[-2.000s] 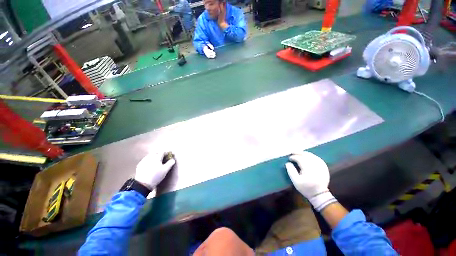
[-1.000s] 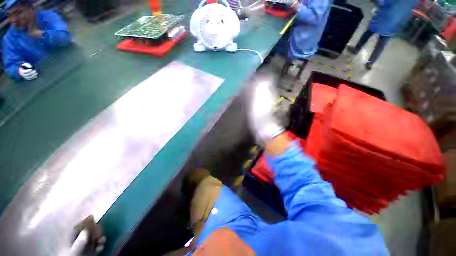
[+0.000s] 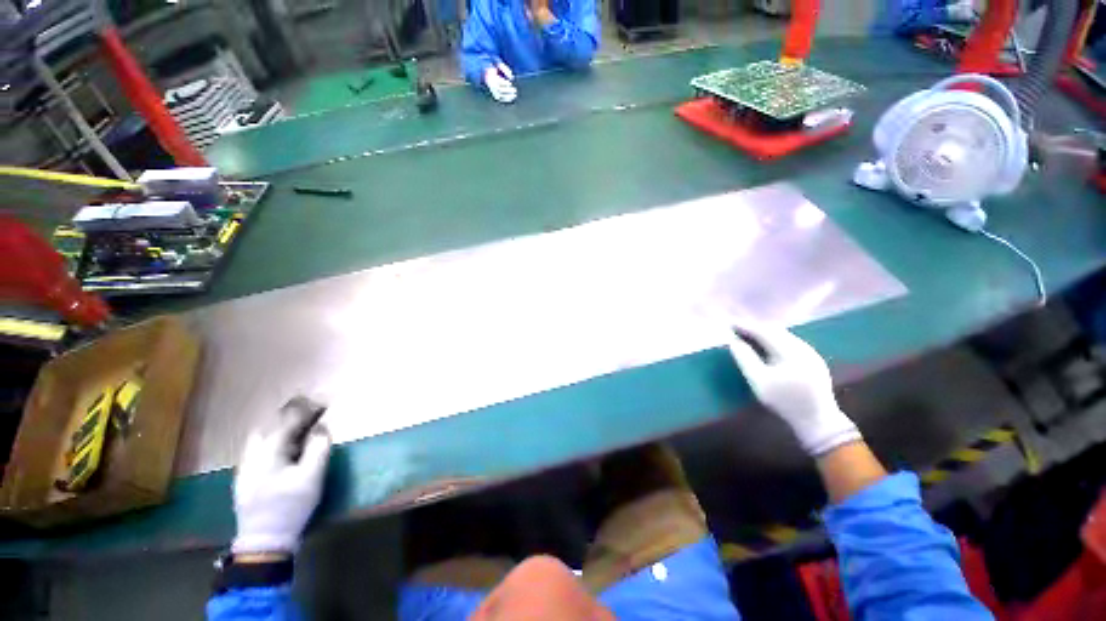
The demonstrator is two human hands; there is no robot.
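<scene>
My left hand (image 3: 279, 479), in a white glove with a dark watch at the wrist, holds a small brown-grey block (image 3: 301, 425) in its fingers at the near left part of the metal sheet. My right hand (image 3: 788, 382), also gloved, rests at the sheet's near edge toward the right. Its thumb and fingers are slightly apart, with a dark gap between them; I see nothing held there. The long shiny metal sheet (image 3: 546, 309) lies along the green bench with strong white glare.
A cardboard box (image 3: 174, 419) with yellow-green striped pads (image 3: 87, 439) sits at left. Behind it is a power module (image 3: 158, 237). A green circuit board (image 3: 776, 91) on a red base and a fan (image 3: 952, 146) stand at right. A person (image 3: 528, 36) sits opposite.
The view turned right to red stacked material, then back to the bench. My right hand swung out to the right and returned to the sheet's edge. My left hand kept the block.
</scene>
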